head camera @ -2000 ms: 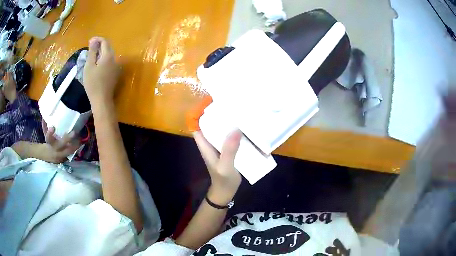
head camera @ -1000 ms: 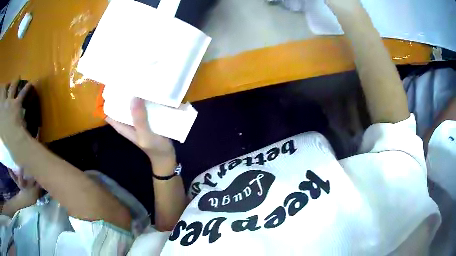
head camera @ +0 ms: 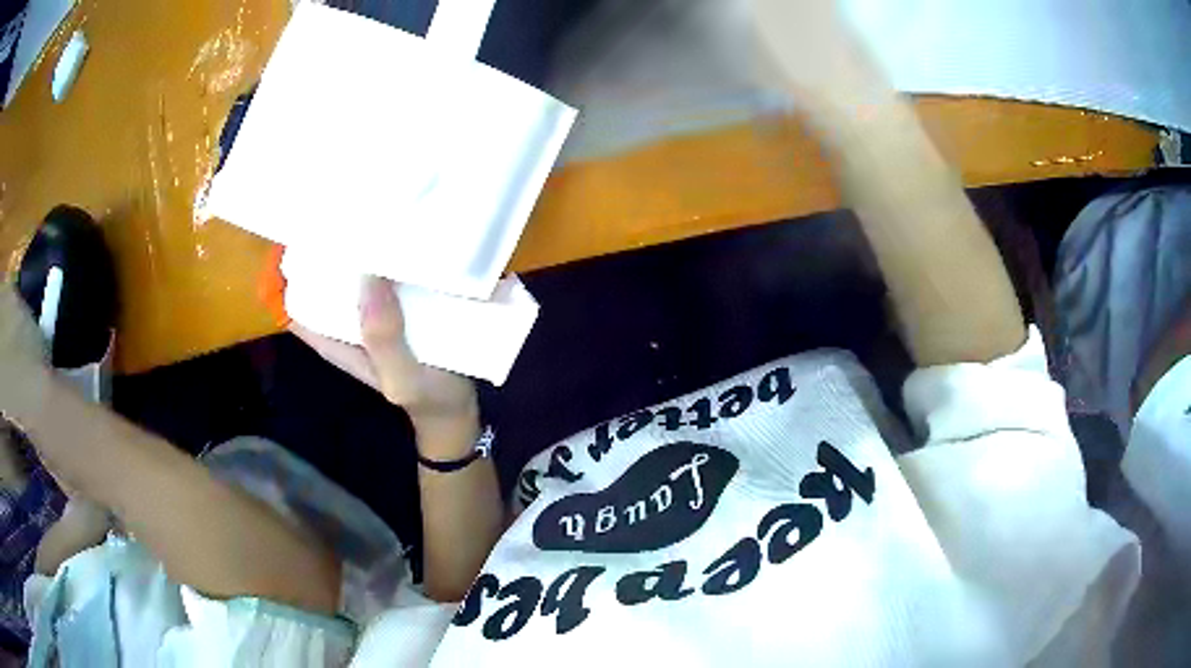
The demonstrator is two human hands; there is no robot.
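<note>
The white boxy housing of a security camera (head camera: pixel 392 144) is held up over the table edge at upper left of centre. A white bar (head camera: pixel 461 26) and part of the black section show at the top, cut off by the picture's edge. My left hand (head camera: pixel 398 352) grips the white bracket block (head camera: pixel 477 329) below the housing, thumb on top. An orange piece (head camera: pixel 273 285) shows at its fingers. My right hand (head camera: pixel 810 52) is strongly blurred at the top, right of the camera; its fingers and anything in them cannot be made out.
The shiny orange-brown tabletop (head camera: pixel 731 163) runs across, with a white sheet (head camera: pixel 1019 52) at upper right. At left, another person's arm (head camera: pixel 170 489) reaches past a black and white camera (head camera: pixel 72 294). A small white piece (head camera: pixel 71 65) lies at upper left. Another person's grey clothing (head camera: pixel 1123 300) is at right.
The view has shifted since the first frame, bringing the housing to upper left. Since the second frame, my right hand has moved left toward the camera. My left hand keeps its grip.
</note>
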